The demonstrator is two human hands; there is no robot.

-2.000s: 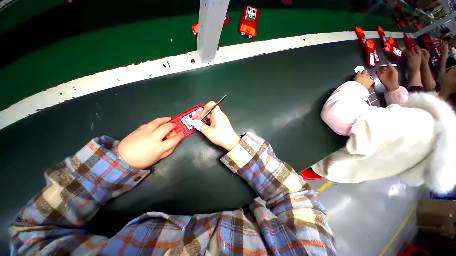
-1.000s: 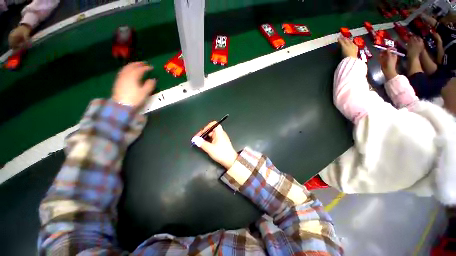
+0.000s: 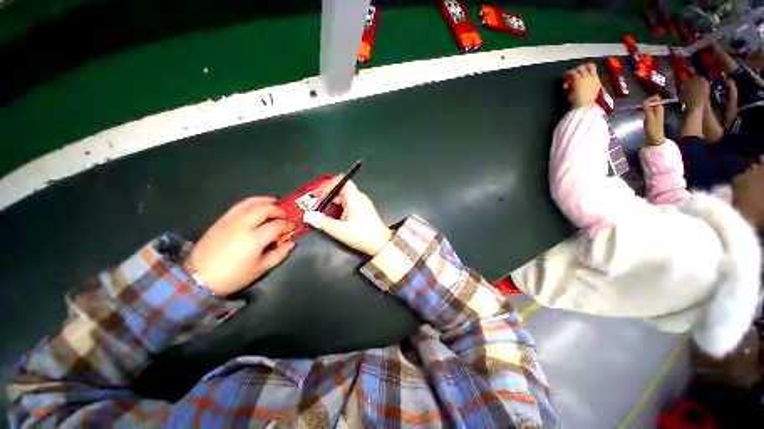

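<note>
A red workpiece (image 3: 295, 204) with a white-and-black panel lies at or just above the dark bench in front of me. My left hand (image 3: 243, 243) holds its left, orange end, with the fingers over it. My right hand (image 3: 353, 219) holds a thin dark pen (image 3: 342, 184) slanting up to the right over the panel. A small white piece (image 3: 313, 219) sits at my right fingertips, beside the panel. The pen's lower tip is hidden by the fingers.
A white edge rail (image 3: 209, 116) with a white post (image 3: 342, 46) divides the bench (image 3: 436, 151) from the green belt (image 3: 251, 50). Several red pieces (image 3: 503, 20) lie on the belt. A neighbour in a white vest (image 3: 637, 260) with pink sleeves works at the right, holding a red piece.
My left hand has come back from over the belt to the bench and now holds a red workpiece. My right hand, still with the pen, is at its panel. The neighbour's left hand now holds a red piece.
</note>
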